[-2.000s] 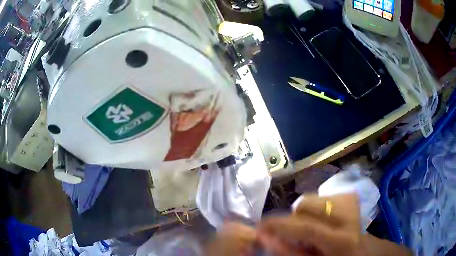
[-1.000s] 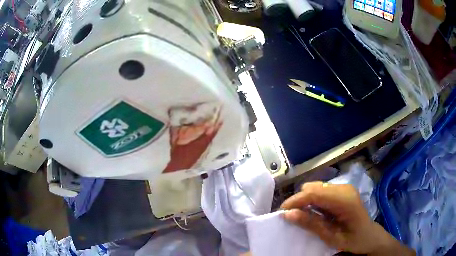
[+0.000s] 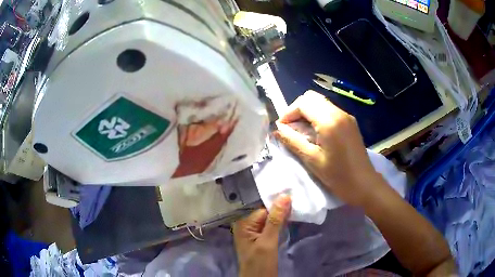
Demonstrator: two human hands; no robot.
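Note:
A white garment piece (image 3: 290, 186) lies at the right side of the sewing machine head (image 3: 146, 108), beside the needle area, and hangs towards the lap. My right hand (image 3: 320, 138) pinches its upper edge between thumb and fingers, close to the machine head. My left hand (image 3: 263, 230) holds its lower edge, thumb on top, at the front edge of the machine bed (image 3: 187, 204). The needle and presser foot are hidden behind the head. More pale cloth (image 3: 336, 235) lies over the lap below both hands.
Yellow-and-blue thread snips (image 3: 344, 88), a smartphone (image 3: 377, 58) and dark tweezers (image 3: 328, 33) lie on the navy mat (image 3: 296, 48). A control panel (image 3: 407, 12) and white cords (image 3: 453, 70) are at right. A blue basket (image 3: 420, 186) holds bluish pieces. Bluish-lilac cloth (image 3: 92, 203) hangs at left.
My right hand has moved up and left to the machine with the cloth. My left hand has come into clear view at the cloth's lower edge. The cloth beside the needle area is now laid flatter.

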